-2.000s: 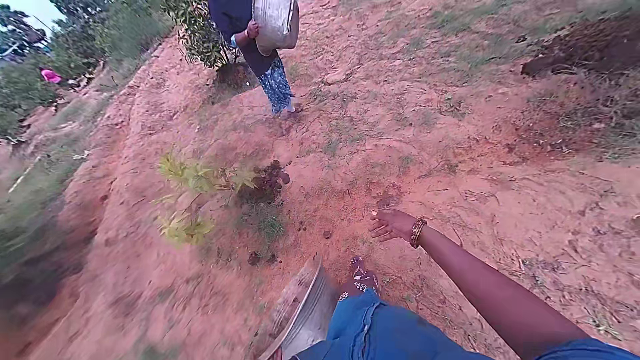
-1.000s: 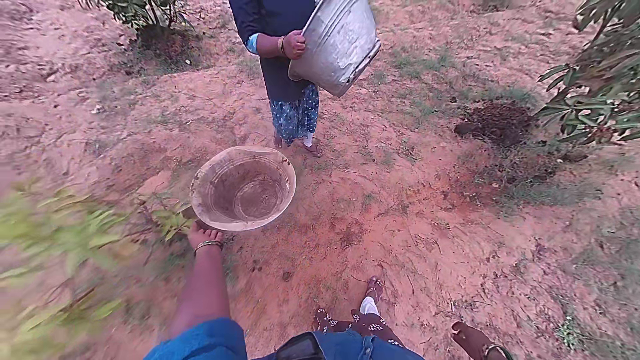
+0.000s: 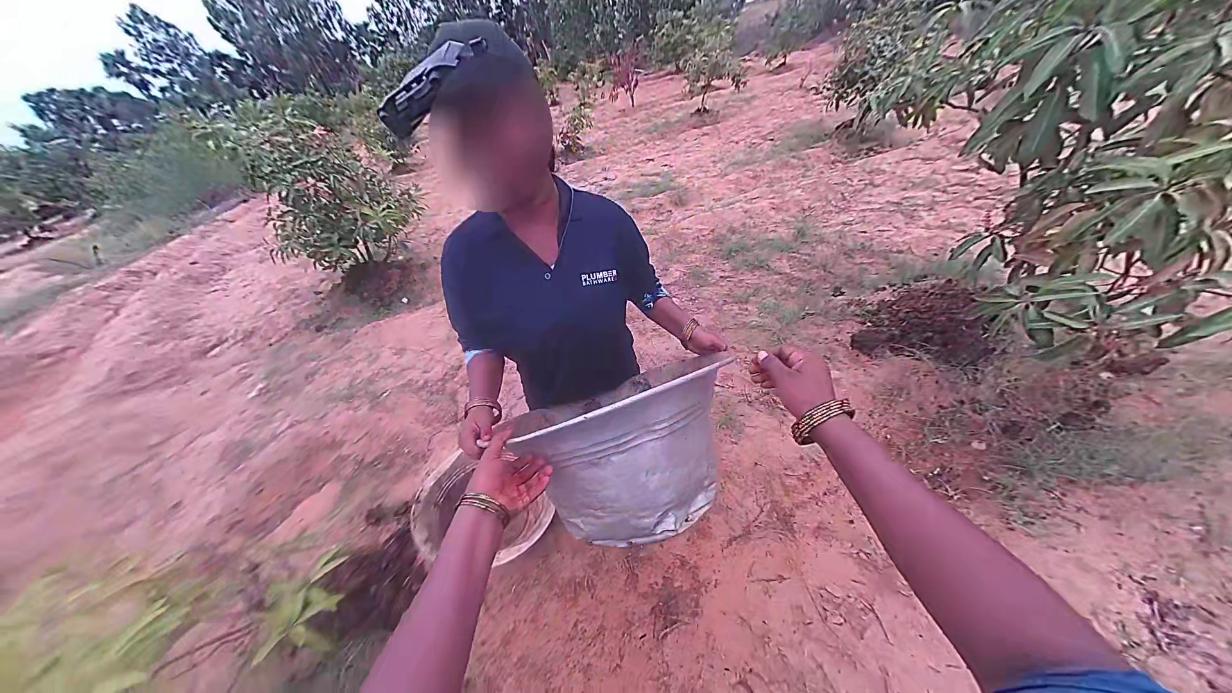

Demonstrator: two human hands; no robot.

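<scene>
A co-worker in a dark shirt holds a dented metal tub (image 3: 630, 472) by its rim with both hands. Some dark contents show just inside the rim. My left hand (image 3: 508, 478) is at the tub's left rim, fingers apart and palm up, beside the co-worker's hand; whether it bears any weight cannot be told. My right hand (image 3: 794, 378) is just right of the tub's right rim, fingers partly curled, with a small gap between them. A second, shallow-looking basin (image 3: 430, 510) sits lower, behind my left hand and partly hidden by the tub.
The co-worker (image 3: 544, 298) stands facing me. A leafy tree (image 3: 1107, 192) reaches in at the right, above a dark heap (image 3: 924, 322) on the ground. A blurred young plant (image 3: 298, 602) is at the lower left, and a bush (image 3: 332, 197) grows behind on the reddish sloping soil.
My left hand has let go of the basin it held one second ago and is now at the tub's rim. My right hand has risen beside the tub. The view has tilted up.
</scene>
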